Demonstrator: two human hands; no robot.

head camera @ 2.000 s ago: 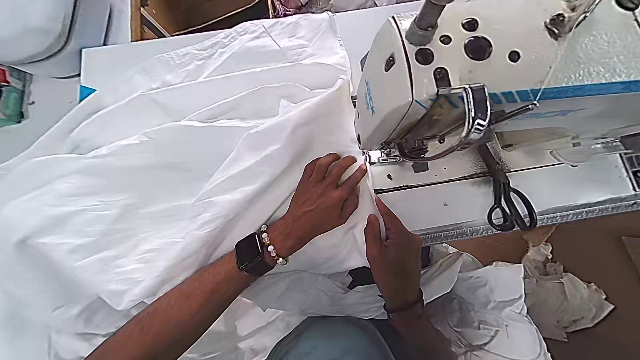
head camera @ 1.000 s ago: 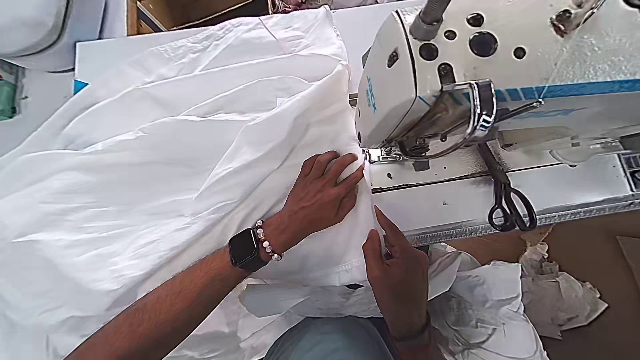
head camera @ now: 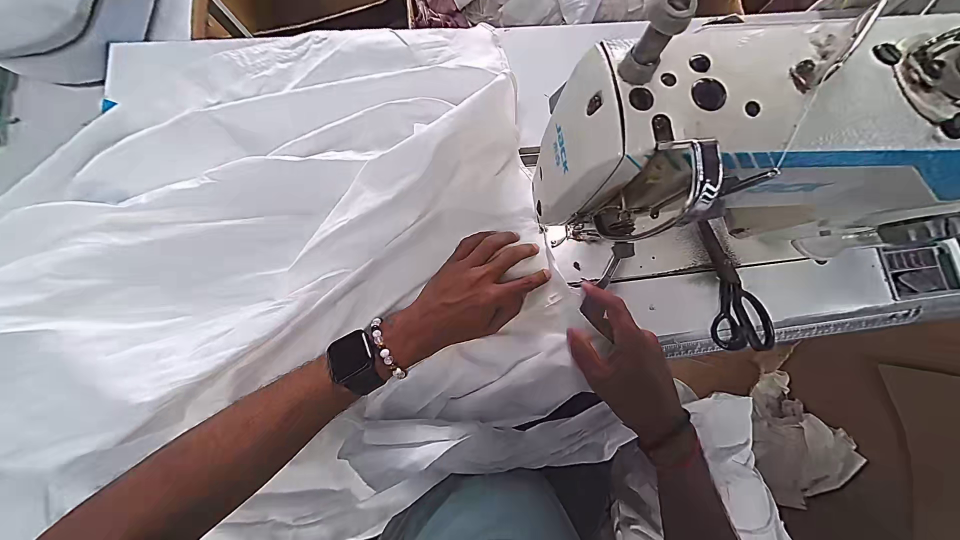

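White fabric (head camera: 360, 195) spreads over the left of the sewing table and hangs down at the front. Its right edge lies at the presser foot (head camera: 559, 236) of a Jack industrial sewing machine (head camera: 750, 82). My left hand (head camera: 480, 289), with a watch and beaded bracelet at its wrist, rests flat on the cloth just left of the foot. Close to the fabric's edge, in front of the foot, is my right hand (head camera: 626, 360), thumb and forefinger apart; whether it touches the cloth is unclear. Black-handled scissors (head camera: 739, 315) lie right of it, blades under the machine arm.
A measuring tape strip (head camera: 847, 324) runs along the table's front edge. Crumpled pale cloth (head camera: 799, 442) is below at the right, beside brown board. An open box (head camera: 315, 16) stands behind the table, and a white machine part (head camera: 60, 37) is at the back left.
My right thumb and forefinger have spread wider beside the fabric's edge. My left hand stays flat on the cloth near the presser foot.
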